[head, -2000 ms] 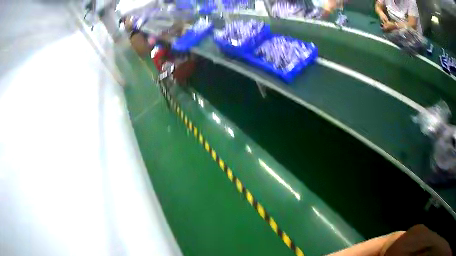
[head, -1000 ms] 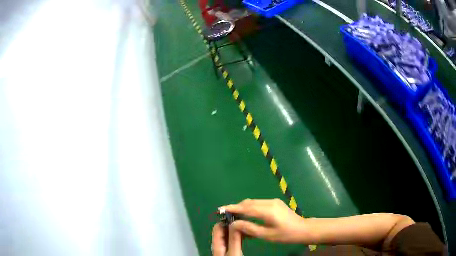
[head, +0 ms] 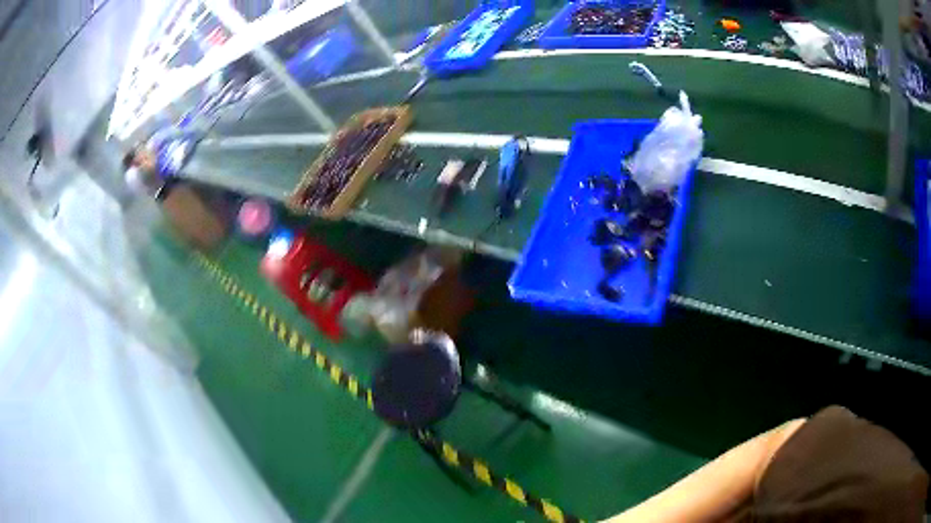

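Note:
Neither hand is in view. Only my right forearm [head: 704,485] with a brown sleeve shows at the lower right, and its hand is cut off by the bottom edge. A shallow blue bin [head: 556,260] sits on the bench edge, with loose black parts [head: 628,230] and a crinkled clear bag [head: 669,148] at its top right. A blue electric screwdriver [head: 508,163] lies left of the bin. A brown cardboard tray [head: 380,163] full of dark parts is further left.
A round dark stool [head: 417,380] stands on the green floor by yellow-black tape [head: 327,368]. A red stool [head: 306,281] is behind it. More blue bins, one with light parts [head: 480,36], stand across the belt. A metal post is at the right.
The view has swung to the bench with the black parts. Both hands, which were together on a small dark piece a second ago, have left the picture.

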